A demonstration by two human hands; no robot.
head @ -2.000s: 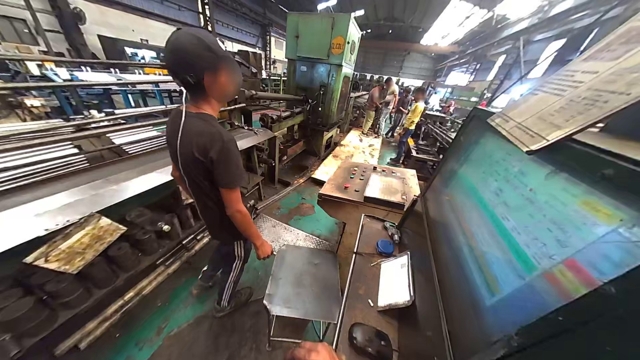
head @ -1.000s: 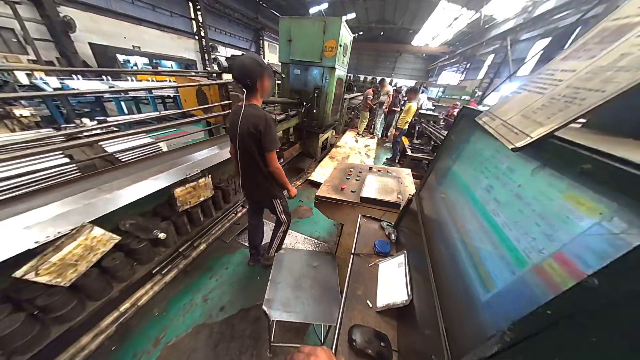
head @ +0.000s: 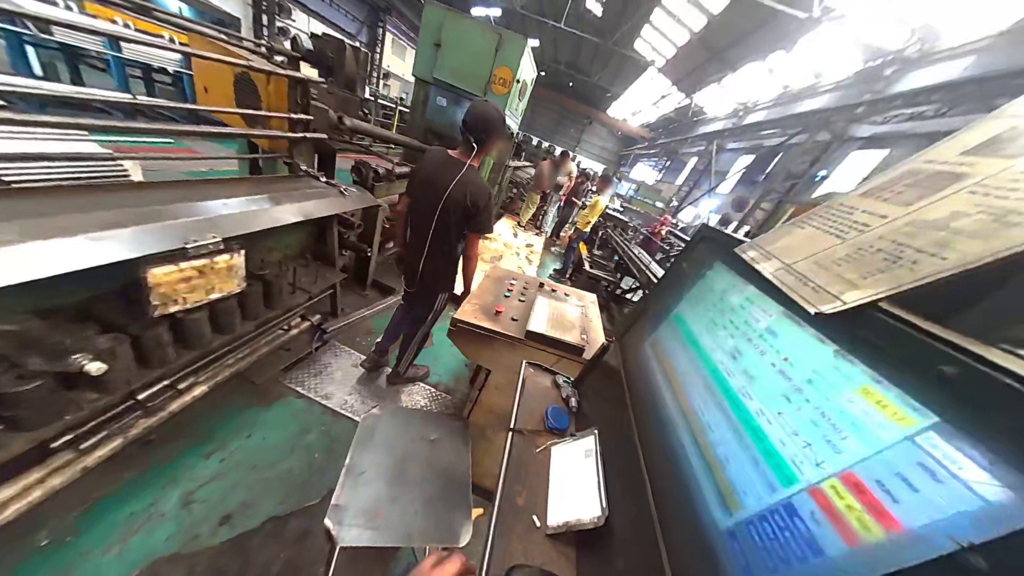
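Observation:
One of my hands, apparently my left hand (head: 442, 563), shows only in part at the bottom edge, just below the front edge of a grey metal stool seat (head: 404, 480). Whether it holds anything is hidden. My right hand is out of view. Right of the stool, a dark desk (head: 596, 472) bears a white clipboard or pad (head: 574, 484), a blue round lid or roll (head: 557, 419) and a dark handheld tool (head: 566, 392). The top of a black computer mouse (head: 530, 570) shows at the bottom edge.
A large lit screen (head: 800, 416) slants along the right, with printed papers (head: 904, 216) above it. A control panel (head: 488, 308) with buttons stands ahead. A person in black (head: 444, 224) stands left of it, near a green machine (head: 464, 56). Several people are farther back.
The person in black has walked away from me, from beside the stool to beside the control panel. The view has shifted somewhat. My visible hand stays at the bottom edge.

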